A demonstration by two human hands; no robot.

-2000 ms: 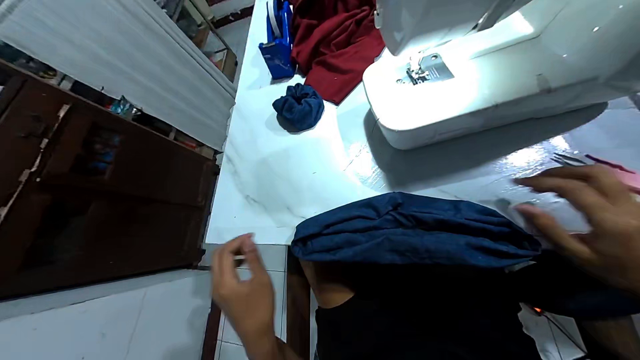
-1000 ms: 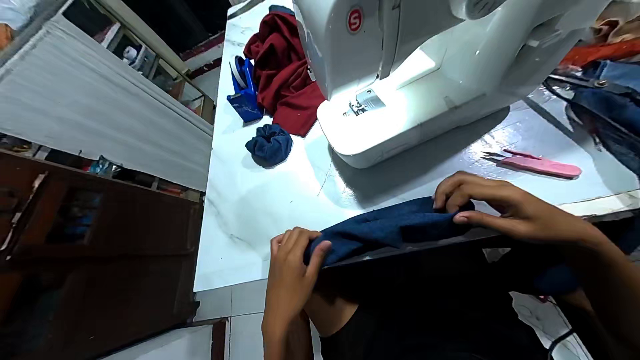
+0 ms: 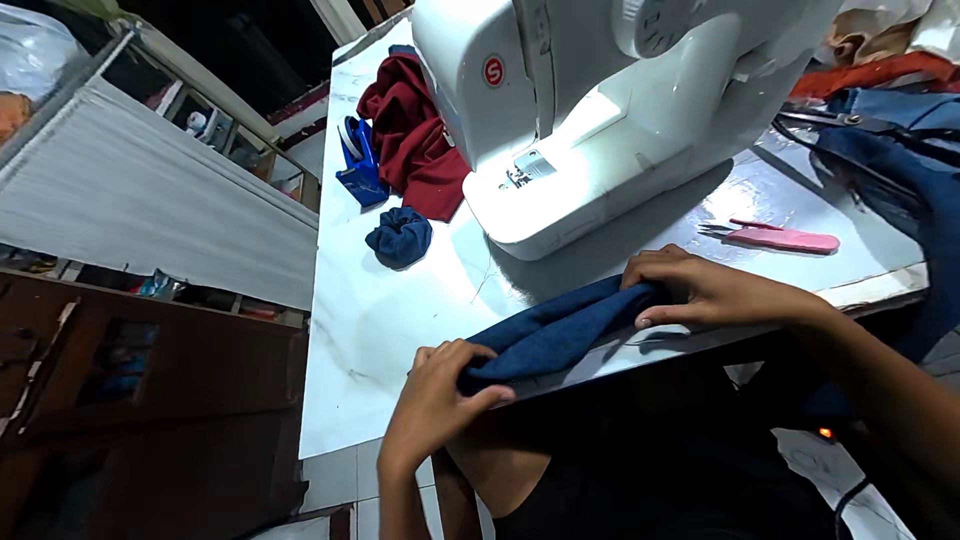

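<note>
A strip of dark blue fabric (image 3: 555,334) lies along the near edge of the white marbled table (image 3: 360,360). My left hand (image 3: 439,397) holds its left end between thumb and fingers, and my right hand (image 3: 694,292) grips the right end. Just beyond the fabric stands a white sewing machine (image 3: 600,180). A blue scrunchie (image 3: 400,237) rests left of the machine's base. Pink-handled thread snips (image 3: 784,239) lie on the table beyond my right hand.
Dark red cloth (image 3: 416,135) and a blue tape dispenser (image 3: 361,169) are at the far left of the table. Black-handled scissors (image 3: 855,120) lie over blue denim (image 3: 900,172) at the right. A white curtain (image 3: 157,187) hangs at left.
Two seconds ago both hands were off the blue fabric; now each holds an end. The fabric, earlier spread wider at the table edge, is narrower. The view has shifted toward the machine.
</note>
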